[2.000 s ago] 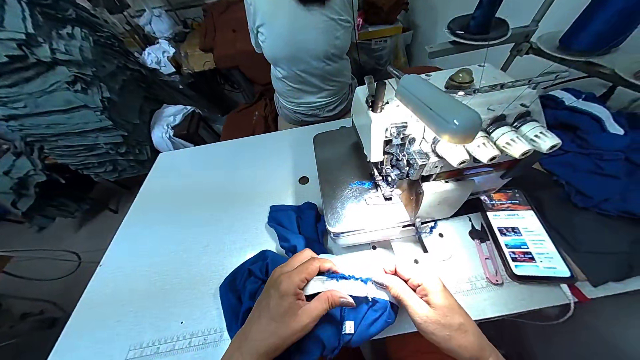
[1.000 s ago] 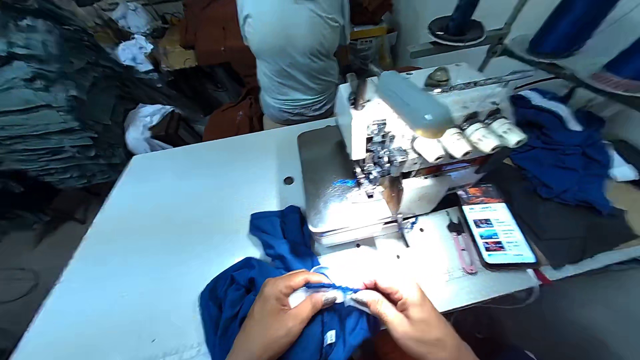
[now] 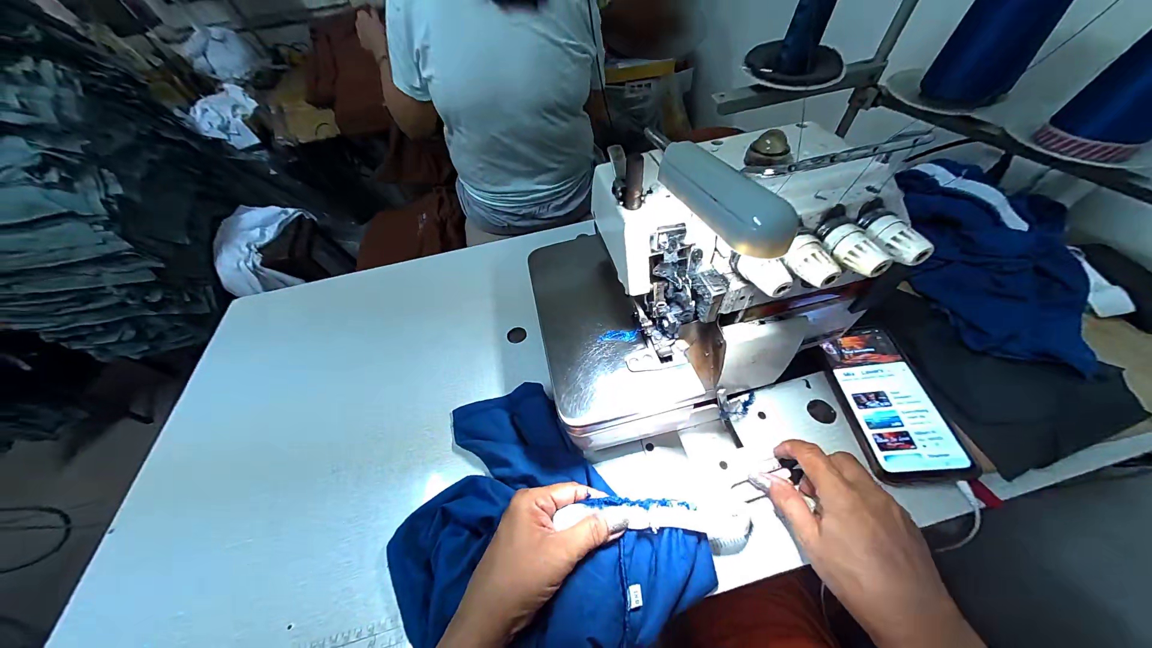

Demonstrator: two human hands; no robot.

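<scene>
My left hand (image 3: 549,549) pinches the white band (image 3: 666,517) of a blue garment (image 3: 576,594) between thumb and fingers, with blue stitching along the band's upper edge. The garment lies bunched at the table's front edge and bears a small white label. My right hand (image 3: 846,522), right of the garment, holds a small tool with its tips pointing left, probably the thread snips (image 3: 792,472); the fingers hide most of it. Beyond the garment stands an overlock sewing machine (image 3: 666,360), its metal plate near the blue cloth and its lamp lit.
A lit phone (image 3: 895,405) with a cable lies on the table (image 3: 360,387) at the right. Blue cloth (image 3: 999,261) and thread cones (image 3: 994,54) are at the back right. A person (image 3: 513,117) stands beyond the table. Stacked cloth (image 3: 90,198) is at the left.
My right hand has let go of the white band, moved right and taken hold of the small tool. The pink-handled snips lay beside the phone earlier. My left hand still grips the band.
</scene>
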